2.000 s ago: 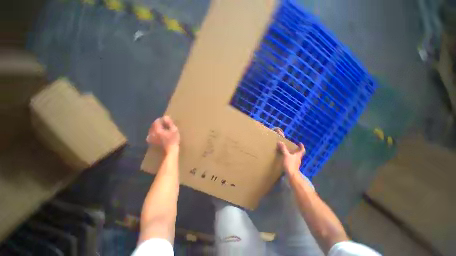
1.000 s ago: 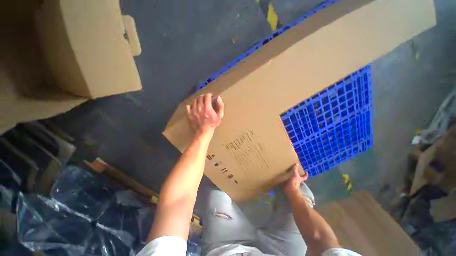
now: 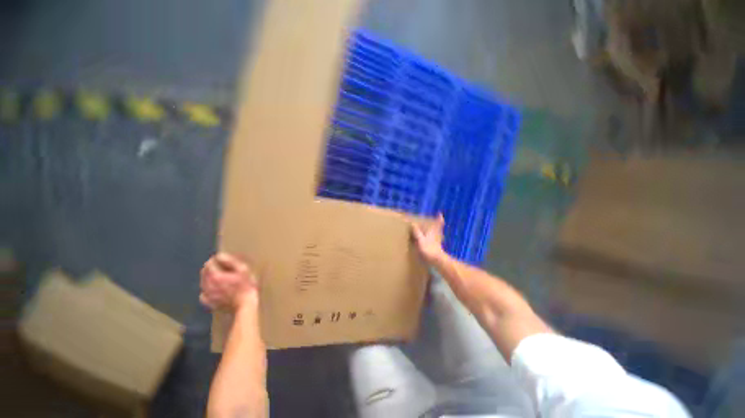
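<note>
A large brown L-shaped carton point(image 3: 278, 180) is in front of me, its long narrow arm running up past the top edge of the view. Printed text and a row of black symbols show on its wide end. My left hand point(image 3: 229, 283) grips its left edge near the bottom. My right hand point(image 3: 429, 239) grips the right edge of the wide end. A blue grid pallet point(image 3: 466, 147) lies on the floor behind and to the right, partly hidden by the carton. The picture is blurred, and whether the carton touches the pallet cannot be told.
A brown box point(image 3: 98, 335) stands at lower left. Large cartons point(image 3: 653, 220) are at the right. Black-and-yellow floor tape point(image 3: 147, 108) runs across the upper left, with a white scrap point(image 3: 147, 147) below it. Blurred brown items are at upper right.
The carton's long arm has swung from pointing up-right to pointing nearly straight up. The view has turned, and the pallet shows further left and up. My left hand has shifted onto the carton's left edge.
</note>
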